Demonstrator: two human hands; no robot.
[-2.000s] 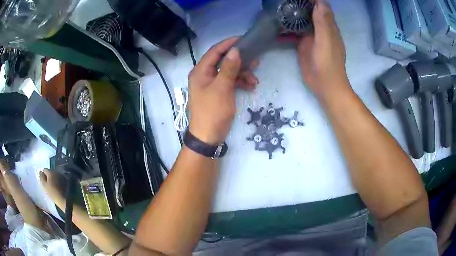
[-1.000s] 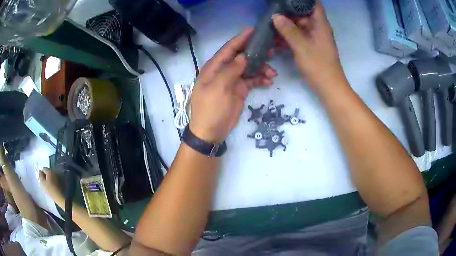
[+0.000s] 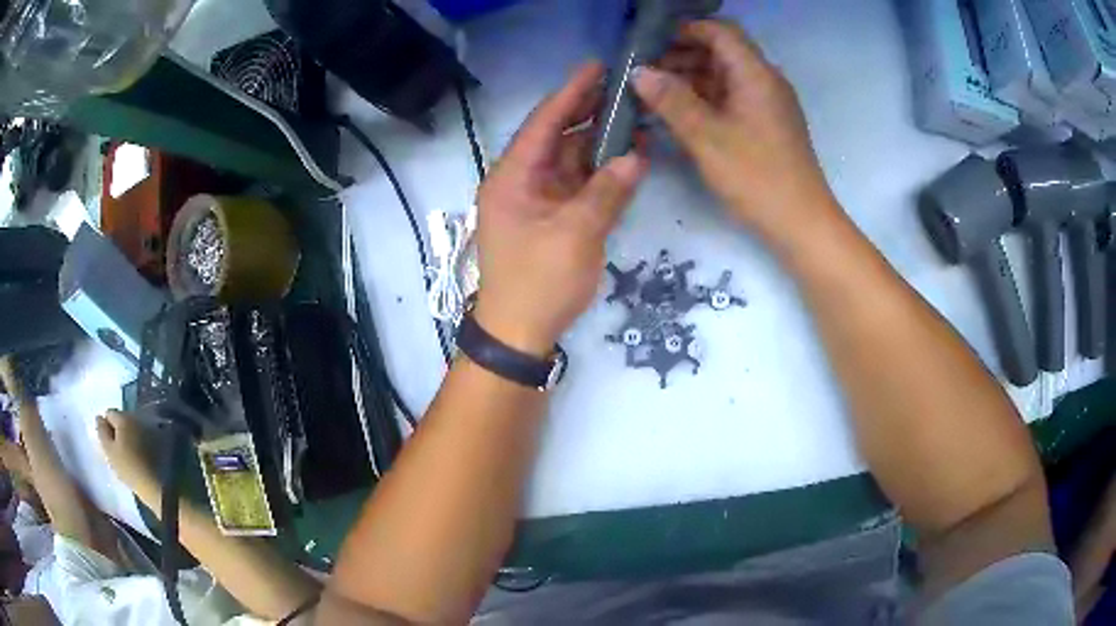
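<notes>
A dark grey handheld mini fan (image 3: 624, 92) is held between both hands at the top centre. Its handle points down towards me and its head is partly cut off by the top edge. My left hand (image 3: 551, 202) is closed around the lower handle. My right hand (image 3: 734, 128) grips the fan higher up, near the head, with thumb on the handle. A loose pile of small dark star-shaped pieces (image 3: 661, 312), some with pale round hubs, lies on the white sheet (image 3: 759, 416) below the hands.
Several grey fans (image 3: 1034, 220) lie at right, below pale blue cartons (image 3: 967, 73). A white coiled cable (image 3: 450, 269) and black cords lie at left. Further left are a tape roll (image 3: 233, 248), black-wrapped items (image 3: 331, 404) and a co-worker's arms (image 3: 184, 514).
The fan has turned more upright and edge-on, and its round grille no longer shows. My right hand has shifted left and down onto the upper handle. The star-shaped pieces have not moved.
</notes>
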